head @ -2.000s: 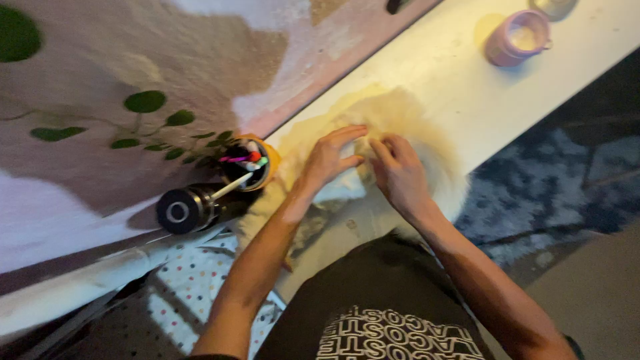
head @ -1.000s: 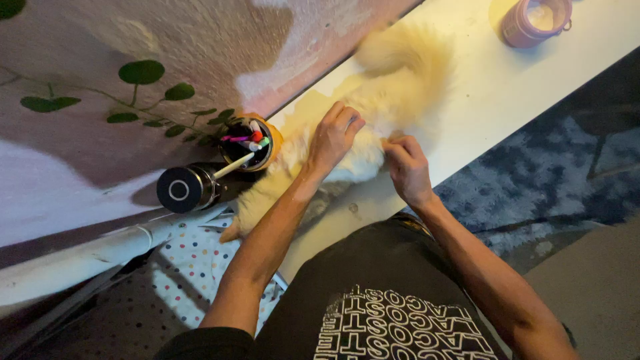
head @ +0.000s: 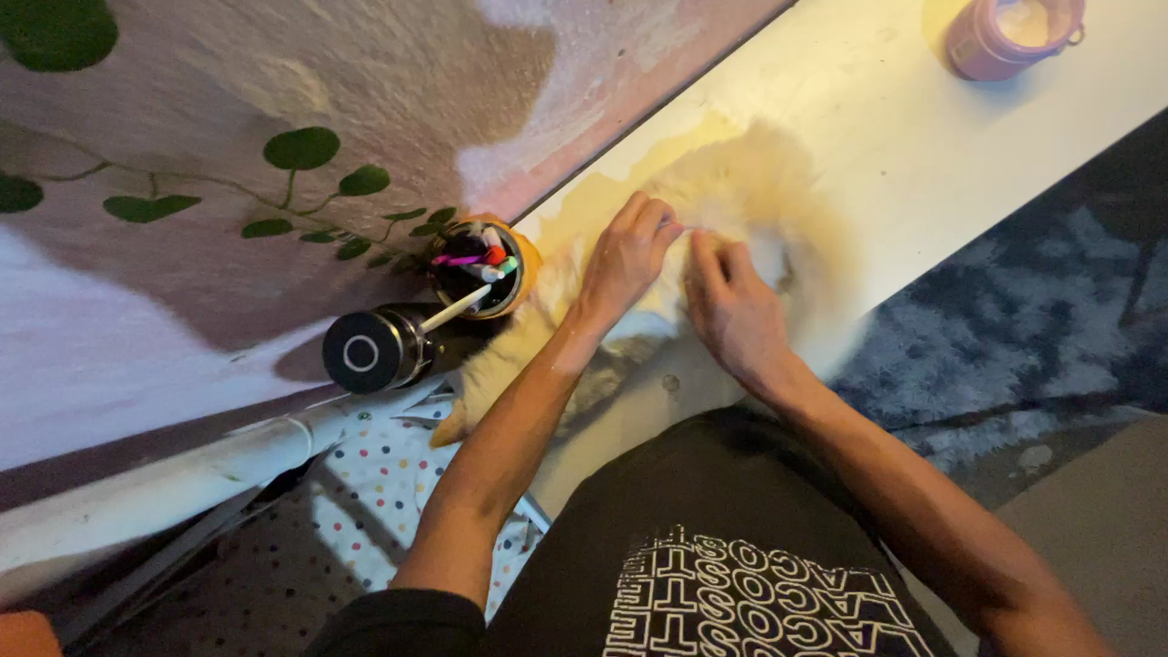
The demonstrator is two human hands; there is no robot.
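Observation:
A cream-coloured long-haired cat (head: pixel 538 301) is stretched along the white tabletop (head: pixel 885 173), under my hands and left forearm. One ear shows near the table's lower left end. Its fluffy tail (head: pixel 821 210), blurred, curves around to the right of my right hand. Above the cat's back, my left hand (head: pixel 630 255) has its thumb and fingers pinched together. Close beside it, my right hand (head: pixel 735 306) is pinched too, fingertips nearly meeting the left ones. Something thin and pale seems to lie between the fingertips, too small to make out.
An orange-rimmed pen cup (head: pixel 525 274) with pens and a black lidded bottle (head: pixel 365 351) stand by the wall at left. A trailing plant (head: pixel 301 148) hangs over them. Up right is a pink mug-like container (head: pixel 990 46). Dotted fabric (head: pixel 383 493) lies below the table's left end.
My hands, apart on the cat's back one second ago, have come together fingertip to fingertip. The cat's tail has swung from the top of the table down to the right.

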